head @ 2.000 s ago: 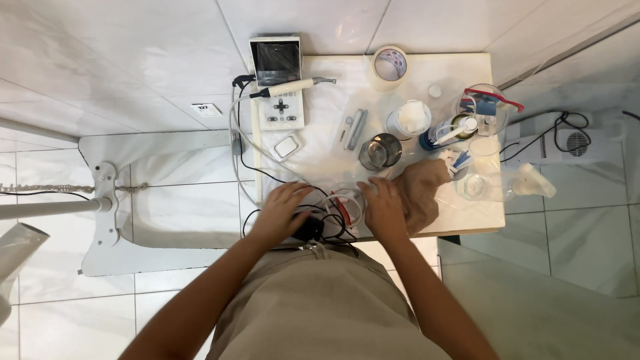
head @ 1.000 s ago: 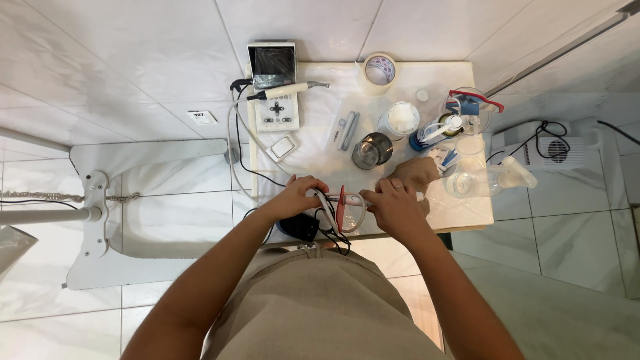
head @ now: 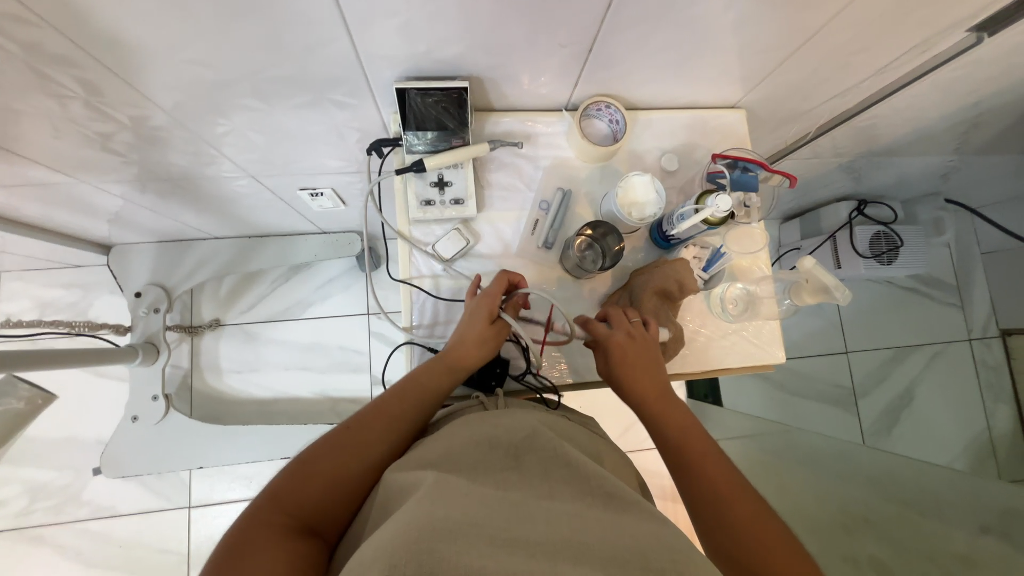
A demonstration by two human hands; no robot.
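My left hand [head: 490, 314] holds a looped pale cable [head: 552, 298] near the table's front edge. My right hand [head: 622, 342] grips a pale, rod-like piece at the other side of the loop; its far end shows right of my fingers. A thin red strip [head: 548, 330] stands between my hands. Under my left wrist lie a black box [head: 488, 374] and tangled black cords [head: 528, 372]. A crumpled brown cloth or paper [head: 656, 294] touches my right hand. Behind, a white handpiece [head: 460, 155] rests across a small control unit with a screen [head: 437, 116].
On the plastic-covered table [head: 760, 336] stand a metal cup [head: 592, 250], a white tub [head: 633, 200], a tape roll [head: 602, 128], a blue can [head: 680, 226], a clear spray bottle [head: 736, 298] and a small white square item [head: 453, 242]. A white appliance [head: 880, 240] is on the right.
Two seconds ago my hands lay lower over the cords, with the cable loop near the table; the loop is now held up between them.
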